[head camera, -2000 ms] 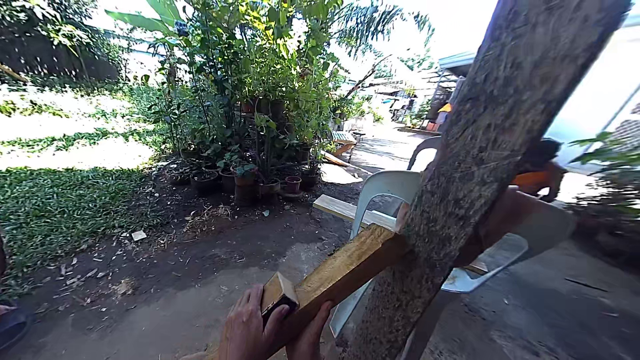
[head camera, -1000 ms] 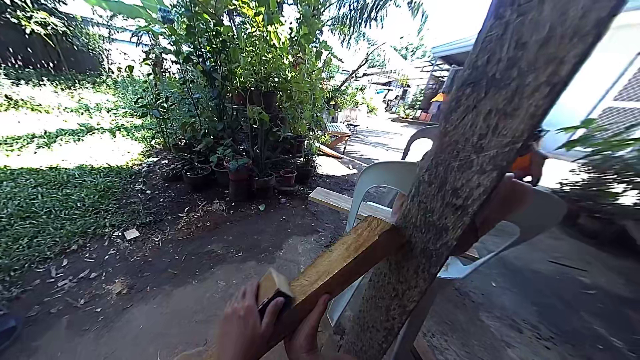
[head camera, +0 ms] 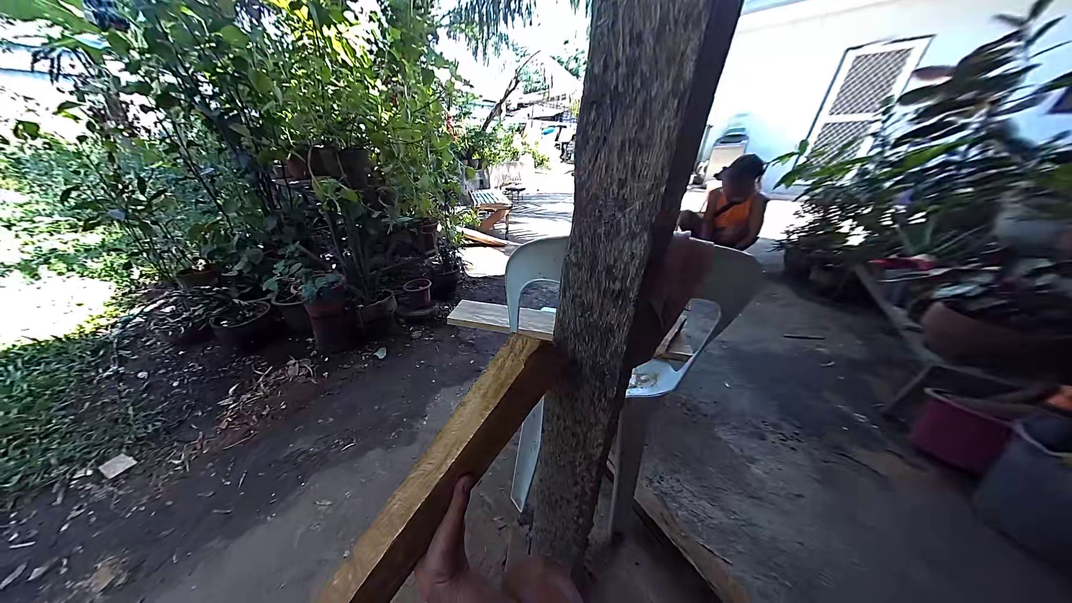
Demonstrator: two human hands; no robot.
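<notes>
A squared wooden beam (head camera: pixel 452 452) slants up from the bottom edge to a rough upright post (head camera: pixel 611 218), its upper end against the post. My right hand (head camera: pixel 448 544) grips the beam's right side from below, thumb against it. A blurred, skin-toned rounded shape (head camera: pixel 543 579) shows at the bottom edge beside it; whether this is my left hand cannot be told. The small block is not visible. Behind the post stands a pale plastic chair (head camera: pixel 532 260) with a brownish cloth (head camera: pixel 678 280) over its back. A flat board (head camera: pixel 486 316) lies across the chair.
Potted plants (head camera: pixel 331 318) stand on the left, with grass behind. A person in an orange top (head camera: pixel 733 209) sits beyond the chair. On the right are a maroon tub (head camera: pixel 959 431), a grey container (head camera: pixel 1030 486) and plants. A long piece of wood (head camera: pixel 687 544) lies by the post's foot.
The view has swung to the right. Earlier my left hand held a small block on the beam; the block is now out of sight. My right hand still grips the beam.
</notes>
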